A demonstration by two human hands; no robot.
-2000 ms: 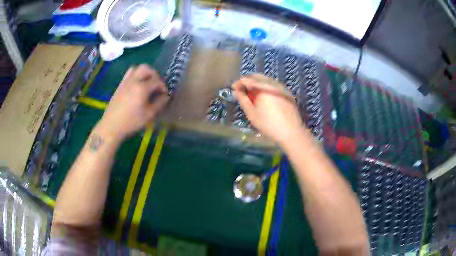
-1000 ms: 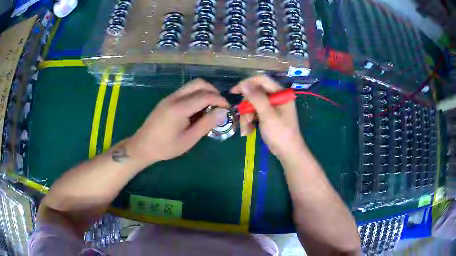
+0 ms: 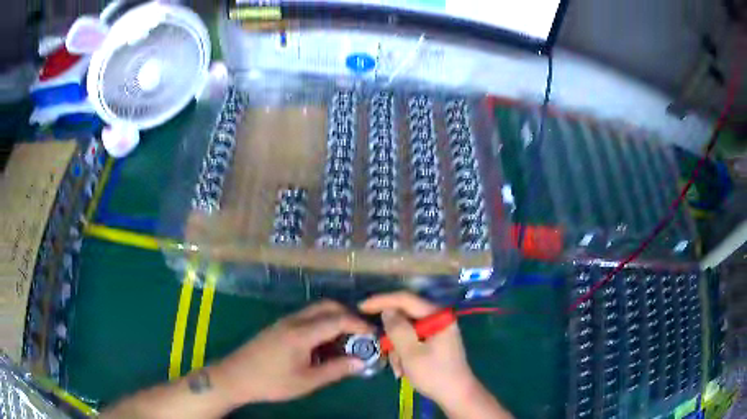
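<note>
My left hand (image 3: 299, 353) holds a round component (image 3: 363, 348) with a silver rim and dark ringed face between thumb and fingers, over the test base. Only a silver edge of the test base (image 3: 370, 371) shows under it. My right hand (image 3: 426, 352) grips the red test probe (image 3: 427, 326) beside the component. The probe tip is at the component's right side; whether it touches cannot be told. A thin red lead runs right from the probe. The central blister tray (image 3: 344, 260) lies beyond my hands, with rows of silver-black components.
A white fan (image 3: 150, 74) stands at upper left, cardboard (image 3: 29, 237) at far left. A monitor (image 3: 491, 20) is at the back. A red block (image 3: 541, 241), a red-bordered tray (image 3: 606, 184) and a filled tray (image 3: 635, 335) lie right. A red wire crosses there.
Since one second ago the view has tilted up, showing fan and monitor. Both hands keep much the same pose at the base. Two seconds ago they were over the central tray, away from the base.
</note>
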